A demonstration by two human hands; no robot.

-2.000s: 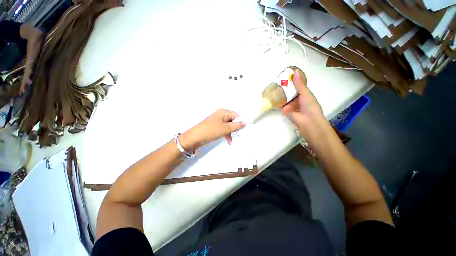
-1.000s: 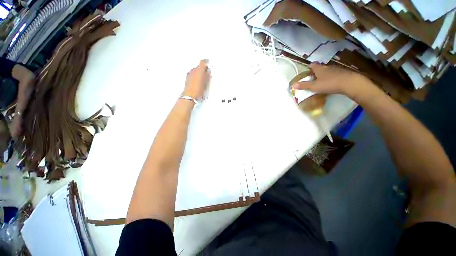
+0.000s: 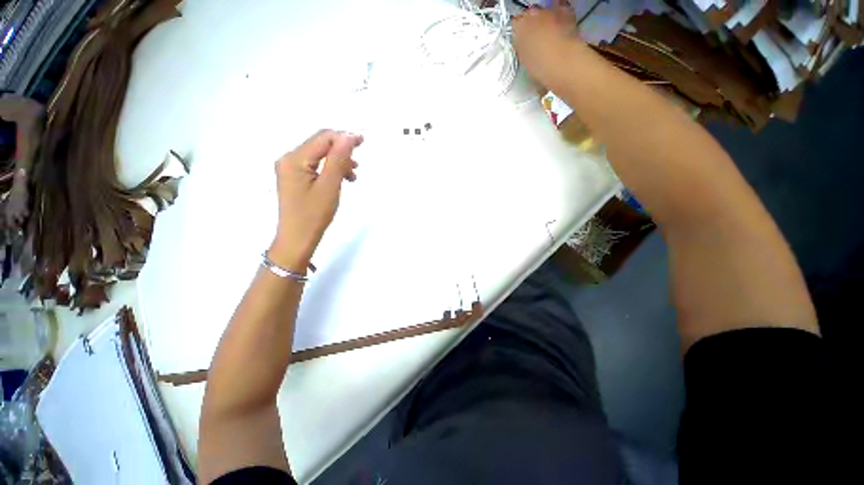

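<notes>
A white-backed panel (image 3: 407, 237) lies on the white table, with a brown edge strip (image 3: 379, 341) along its near side and small dark squares at the notched right end. My left hand (image 3: 313, 180) is over it with thumb and fingertips pinched together; I cannot tell if a thin white piece is between them. My right hand (image 3: 545, 38) is at the far right, beside the white cord coil (image 3: 464, 43); its fingers are partly cut off by the top edge, so its grip is unclear. The glue bottle (image 3: 555, 107) is on the table, partly hidden by my right forearm.
Brown strips (image 3: 95, 161) lie at left, with a person's arm beside them. Stacked white panels (image 3: 95, 417) are at lower left. A layered brown and white pile (image 3: 701, 57) is at upper right. A scrap bin (image 3: 616, 242) sits below the table edge.
My right hand has let go of the glue bottle and moved up to the cord coil. My left hand has moved from near the bottle's nozzle to the left, first reaching out, then drawing back.
</notes>
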